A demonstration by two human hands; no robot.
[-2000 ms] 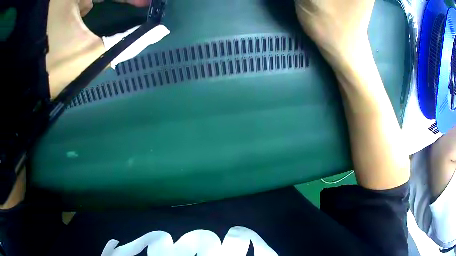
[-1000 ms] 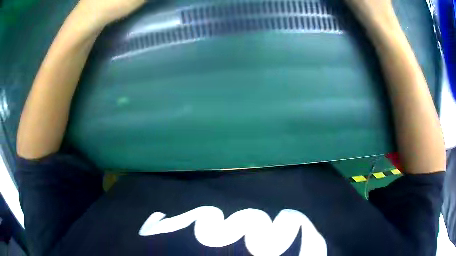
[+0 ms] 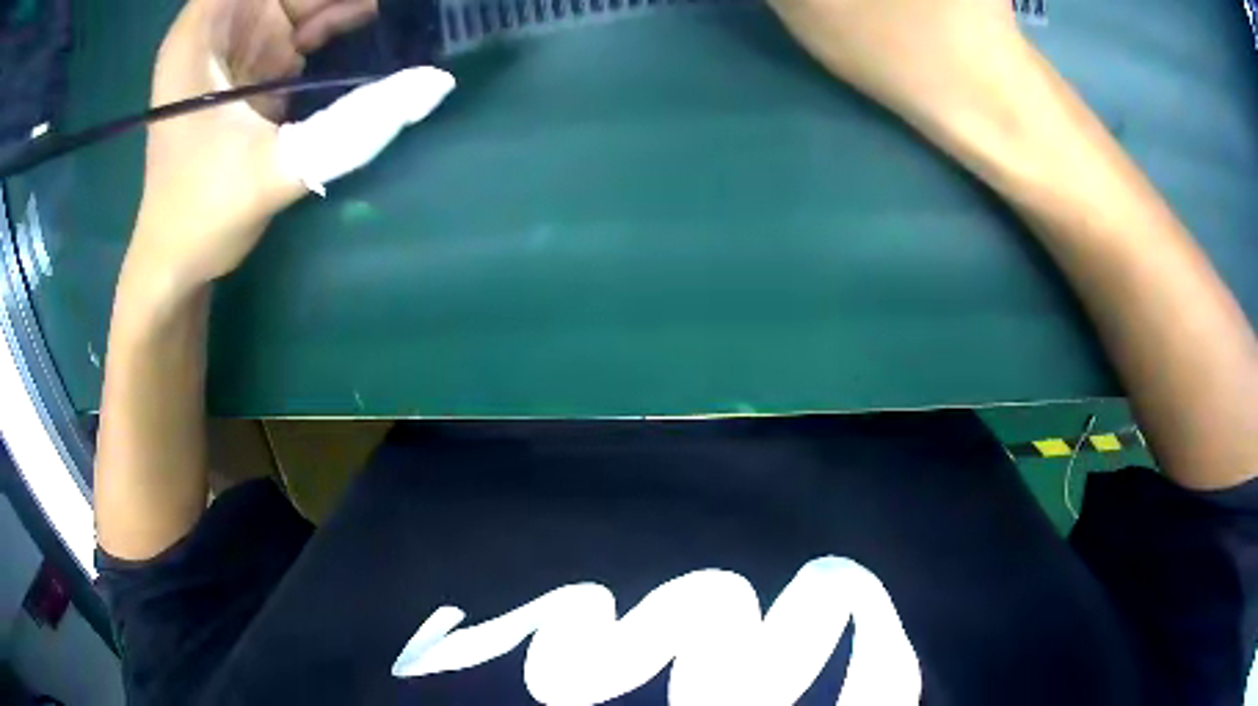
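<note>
A slotted strip, probably carrier tape (image 3: 552, 17), runs along the top edge of the view, partly cut off. A short piece also shows right of my right wrist. My left hand (image 3: 221, 159) is at the upper left, beside the strip's left end. Its thumb wears a white finger cot (image 3: 362, 127) and points right, below the strip. Its other fingers are curled and partly hidden by a dark shape; whether they grip anything cannot be told. My right hand (image 3: 917, 62) lies over the strip, its fingers cut off by the top edge.
A green mat (image 3: 662, 304) lies under both arms, its thin yellowish front edge near my body. A thin black band (image 3: 97, 142) crosses my left hand. Brown cardboard (image 3: 324, 462) shows below the mat at left. Yellow-black floor tape (image 3: 1051, 448) shows at lower right.
The view has shifted, so the strip sits higher and is mostly cut off, and the blue reel is out of view. My left thumb, out of view one second ago, shows again below the strip.
</note>
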